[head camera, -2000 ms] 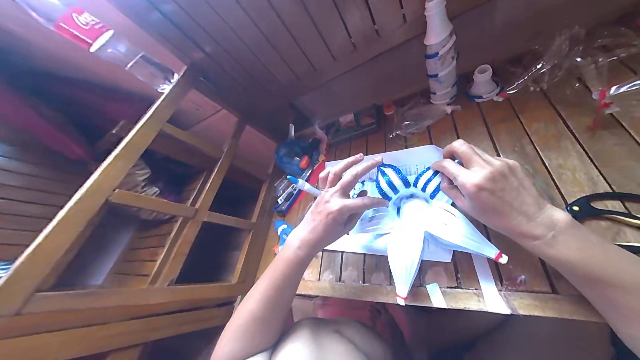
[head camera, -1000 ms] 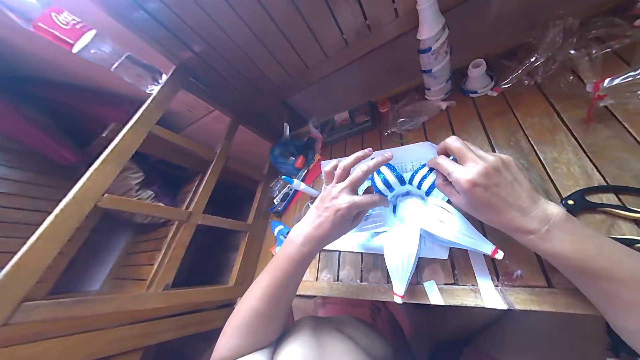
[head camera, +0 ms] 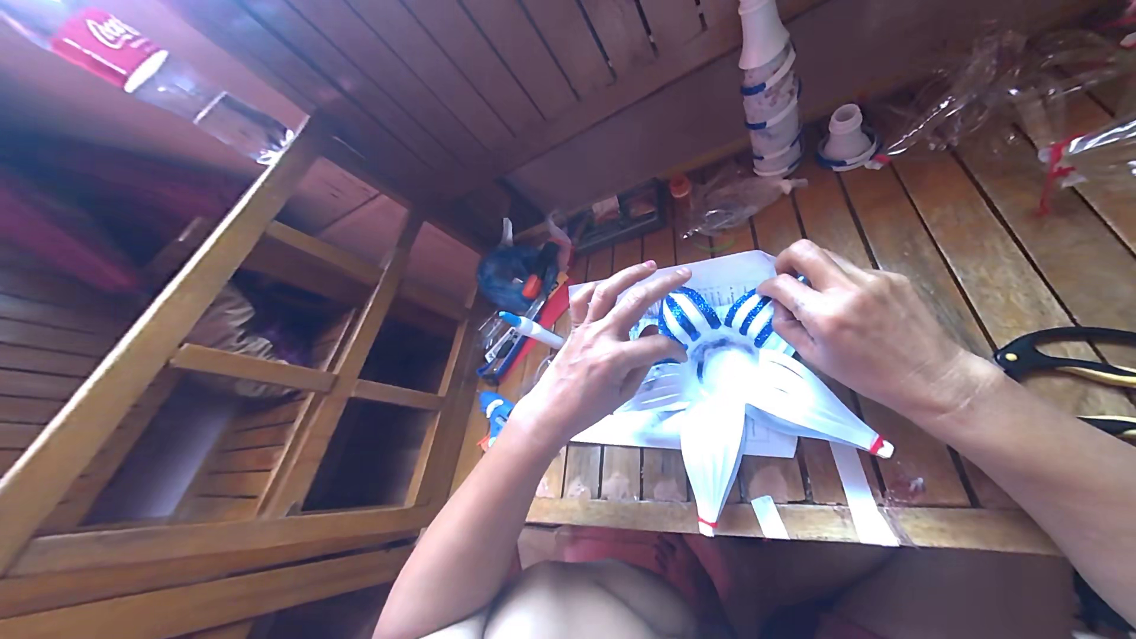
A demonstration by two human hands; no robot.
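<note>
On printed paper [head camera: 772,444] lies a white craft piece [head camera: 714,435] with pointed, pleated arms tipped in red. Two curved loops striped in glittery blue and white [head camera: 688,315] rise from its far side. My right hand [head camera: 856,324] pinches the outer edge of the right loop [head camera: 751,317] between thumb and fingers. At the left loop, my left hand [head camera: 612,351] has its thumb and fingers spread around the outer side; whether it grips the loop is hard to tell. A blue and white pen [head camera: 531,328] lies left of that hand.
Black-handled scissors [head camera: 1065,351] lie at the right. White strips [head camera: 859,497] rest at the table's front edge. A stack of white plastic bottle pieces [head camera: 770,106], a bottle neck [head camera: 846,138] and clear plastic [head camera: 976,89] stand or lie along the back. A blue tape dispenser [head camera: 519,271] is at the left.
</note>
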